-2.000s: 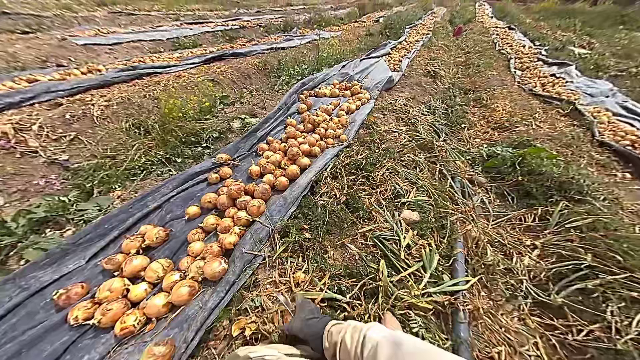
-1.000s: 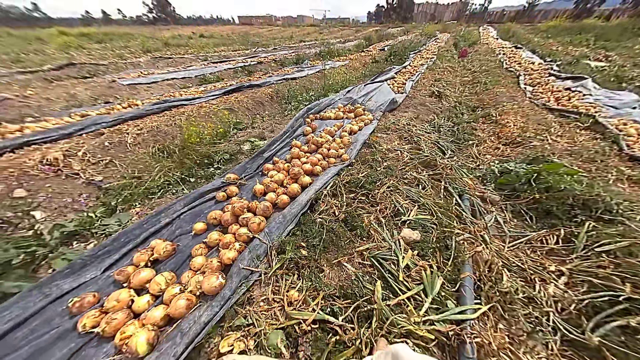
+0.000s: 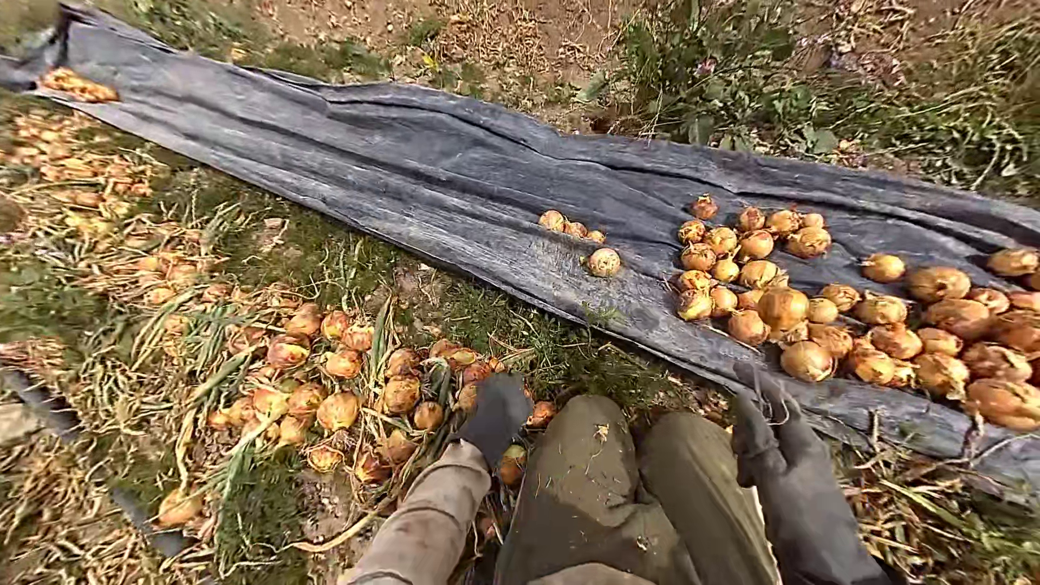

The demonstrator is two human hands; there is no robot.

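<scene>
My left hand [image 3: 494, 416], in a dark glove, reaches down among the onions [image 3: 337, 410] lying with dry leaves on the soil left of my knees. Its fingers are partly hidden, so whether it grips an onion cannot be told. To the right of my knees, my right hand [image 3: 776, 455] is also gloved, with fingers apart and nothing plainly held. It is beside the near edge of a long dark fabric sheet [image 3: 455, 175]. Many onions [image 3: 894, 341] are heaped on the sheet's right part, and a few [image 3: 603, 262] lie apart near its middle.
A dark hose or pipe [image 3: 134, 508] runs along the ground at the lower left. Green weeds [image 3: 731, 89] grow beyond the sheet. Another small onion pile [image 3: 79, 84] rests on the sheet's far left end. Dry onion leaves cover the near ground.
The view has swung strongly down and around, from along the rows to the ground at my knees. Both gloved hands are now in view, the left one down among the onions on the soil.
</scene>
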